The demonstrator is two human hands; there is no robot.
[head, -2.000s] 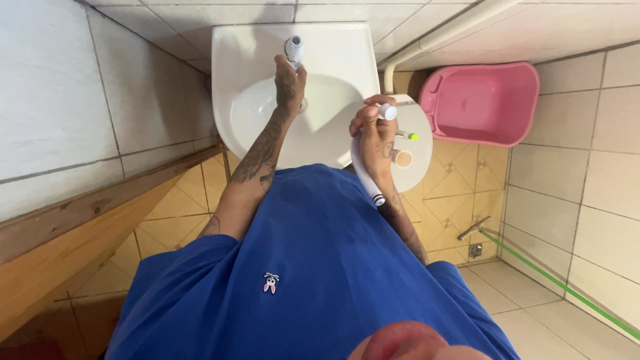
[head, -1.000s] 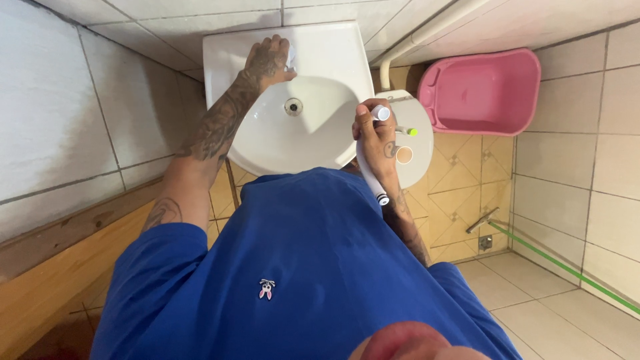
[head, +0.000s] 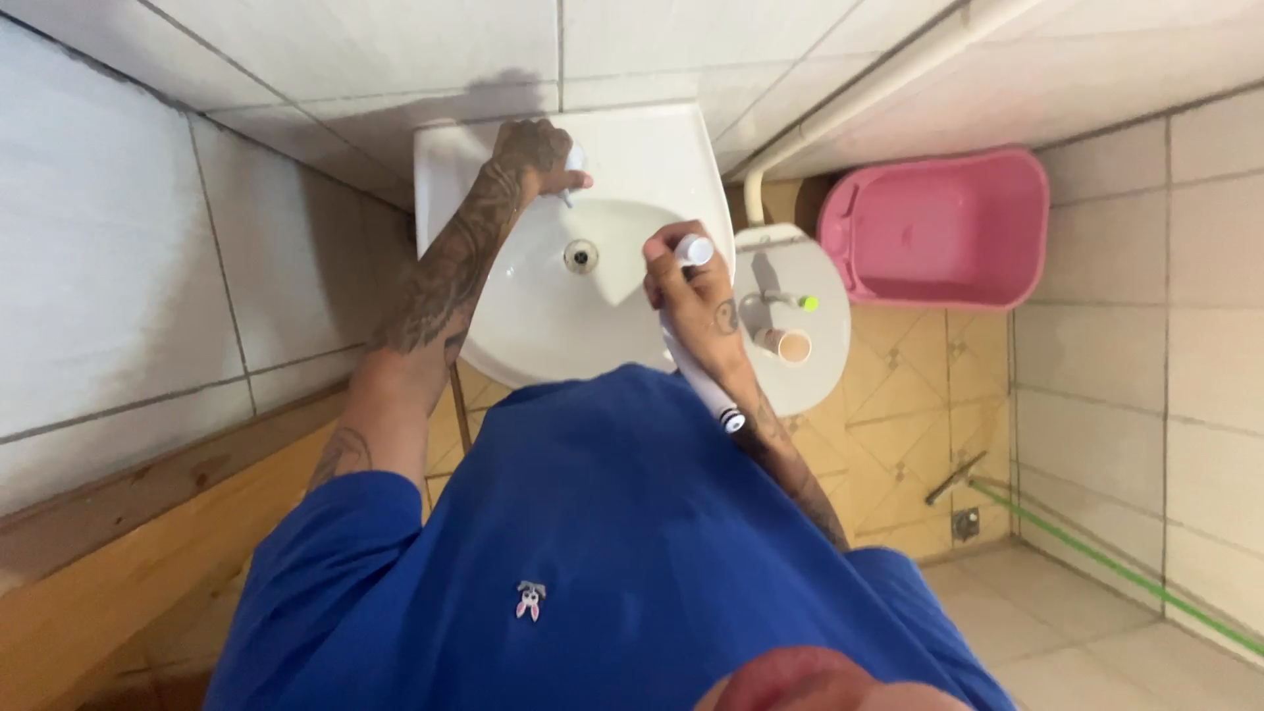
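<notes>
My left hand [head: 538,158] is at the back of the white washbasin [head: 622,341], curled around the side of a pale faucet [head: 576,156], its thumb across the front. Its other fingertips are hidden. Over the basin's right edge, my right hand [head: 696,296] is closed around a white cylindrical object with a round white top [head: 694,250]. A long white tube [head: 703,380] with a dark-ringed end runs beneath this hand along the wrist; whether it is part of the same object I cannot tell. The basin's drain [head: 581,257] is uncovered.
Right of the basin, a closed toilet lid [head: 829,365] bears an open cup [head: 790,346] and a slim item with a green tip [head: 808,303]. Beyond are a pink plastic tub [head: 948,232], a pale pipe [head: 889,84], a green-handled squeegee [head: 956,479] and a floor drain [head: 966,523].
My left hand has moved from the front of the faucet to its left side, leaving the basin drain in plain view. My right hand keeps its hold on the white object.
</notes>
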